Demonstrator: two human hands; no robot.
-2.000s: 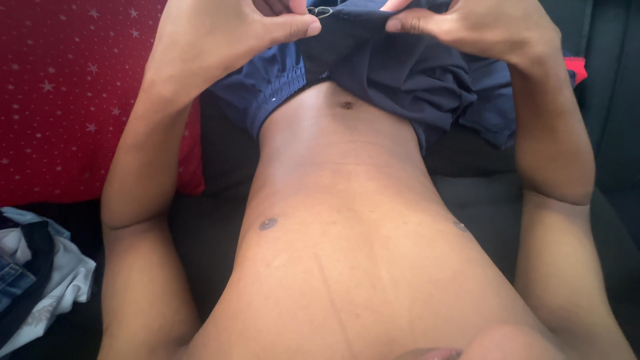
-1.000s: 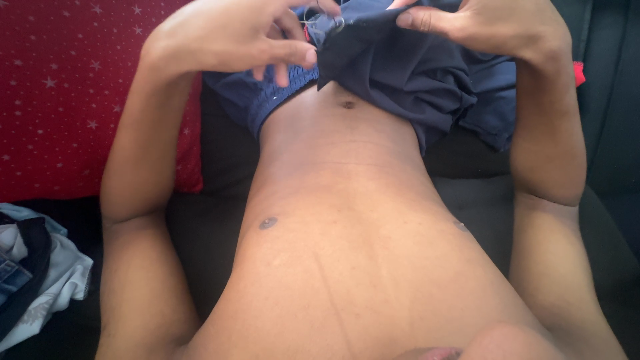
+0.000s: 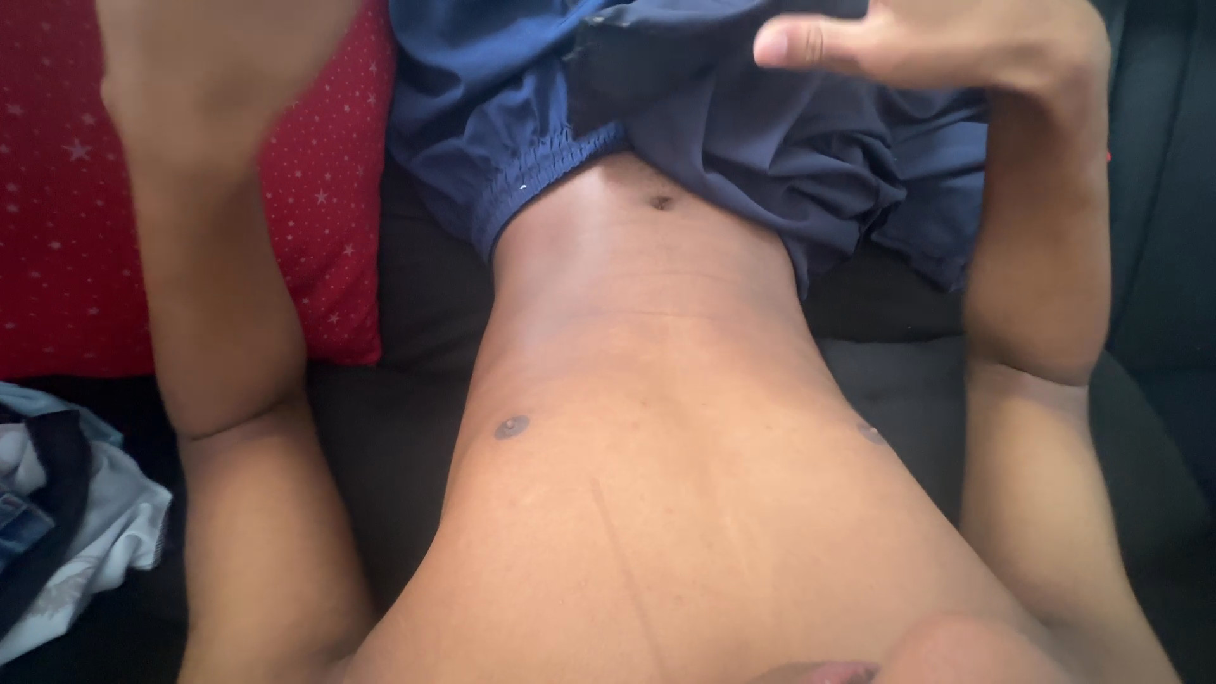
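Note:
Dark navy cloth (image 3: 703,85) lies bunched over my lap, its turned-up edge near the top of the head view. My right hand (image 3: 912,43) is at the upper right, its thumb laid on this cloth, which it pinches; its other fingers are mostly hidden or cut off. My left hand (image 3: 223,66) is blurred at the upper left, away from the cloth, in front of a red cushion; its fingers are out of frame, so whether it holds anything cannot be told. Blue shorts with a gathered elastic waistband (image 3: 551,171) are at my waist, partly under the cloth.
The red cushion with pale stars (image 3: 328,218) stands on the left. Below it is a pile of white, dark and denim clothes (image 3: 104,513). My bare torso and both forearms lie over a dark padded seat (image 3: 418,304). More blue fabric (image 3: 936,214) is beside my right forearm.
My left hand has moved left, away from the cloth edge, where it pinched the cloth two seconds ago beside a thin pale loop. My right hand remains at the cloth.

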